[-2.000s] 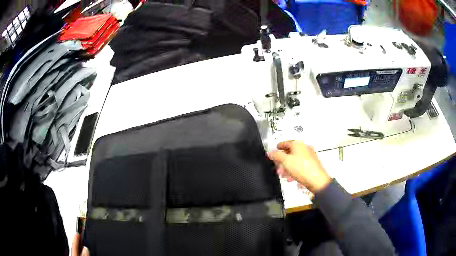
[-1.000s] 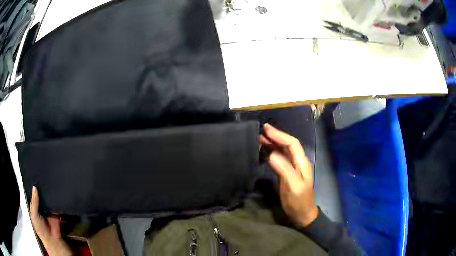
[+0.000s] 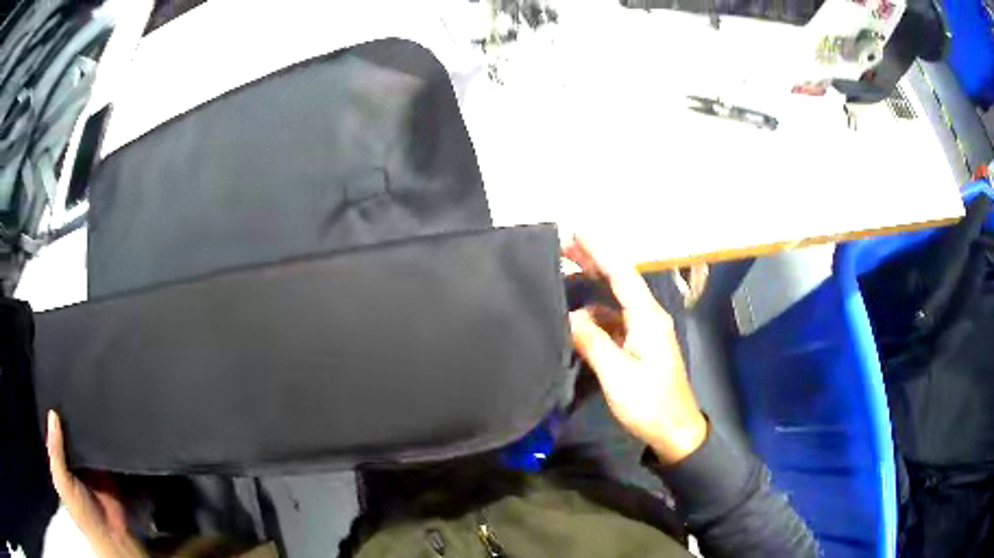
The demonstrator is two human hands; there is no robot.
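A black padded panel (image 3: 283,180) lies on the white table with its smooth side up. In front of it a second smooth black section (image 3: 294,354) with rounded lower corners hangs past the table's front edge, overlapping the first. Whether the two are joined is hidden. My left hand (image 3: 87,501), partly cut off at the lower left, holds its lower left edge. My right hand (image 3: 643,376) is at its right edge, fingertips on the upper right side, some fingers hidden behind. No mesh shows.
The sewing machine (image 3: 861,49) is cut off at the top right. Dark thread snips (image 3: 732,111) lie on the table (image 3: 654,196). A blue bin (image 3: 812,403) with black pieces stands at the right. Grey cut pieces (image 3: 44,120) and a dark flat object (image 3: 85,158) are at the left.
The mesh face with its camouflage strip was up two seconds ago; smooth black surfaces now show. Both hands moved towards my body. Since one second ago, the front section has risen slightly.
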